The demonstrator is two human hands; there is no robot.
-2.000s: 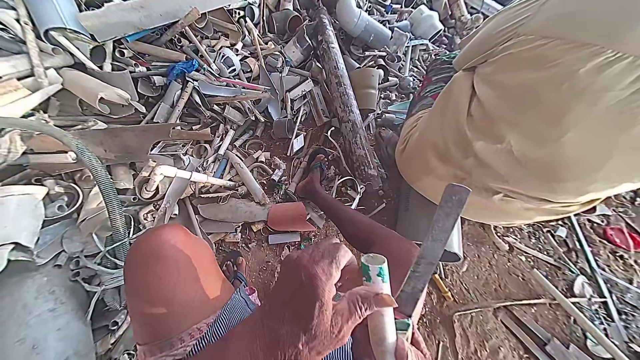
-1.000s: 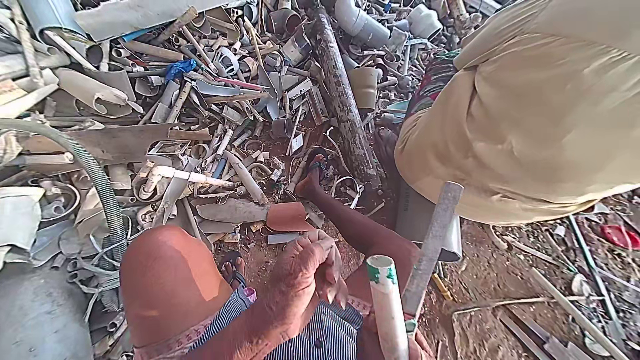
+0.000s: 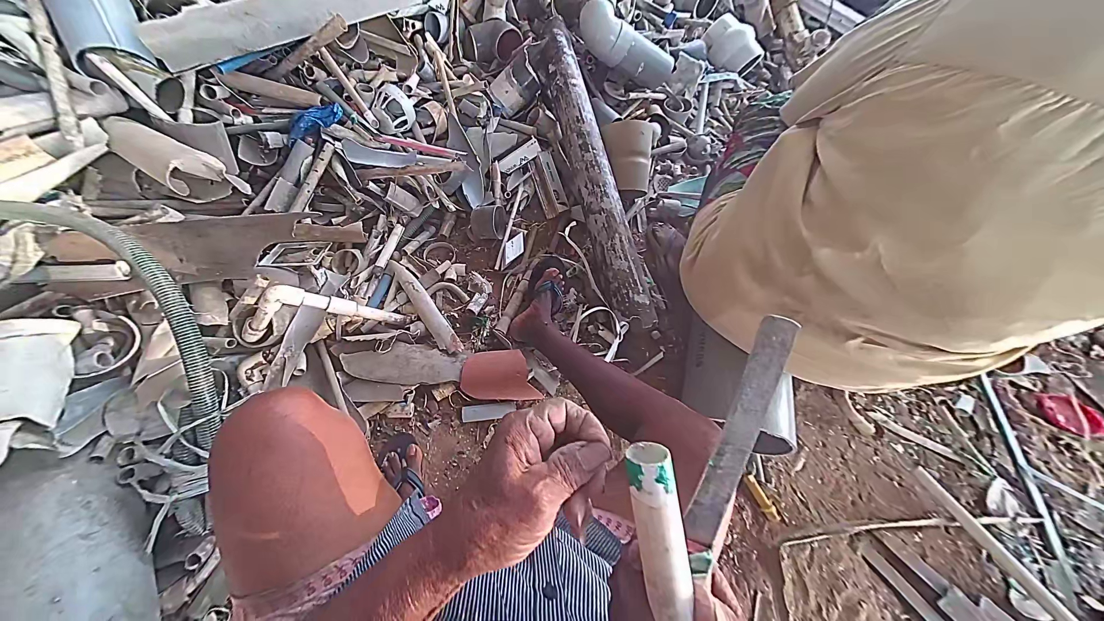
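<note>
My left hand is curled closed just left of a white plastic pipe, apart from it; nothing shows in its fingers. The pipe stands nearly upright, with green patches around its open top end. My right hand, mostly hidden at the bottom edge, is around the pipe and the lower end of a flat metal blade. The blade leans up to the right beside the pipe, with green material at its base.
A person in tan cloth is close on the right, beside a grey pipe. Scrap plastic pipes and fittings cover the ground ahead. A weathered pole lies among them, and a ribbed hose curves at left.
My left hand has come off the white pipe's upper end and moved left of it. The pipe and blade have shifted slightly while staying close together.
</note>
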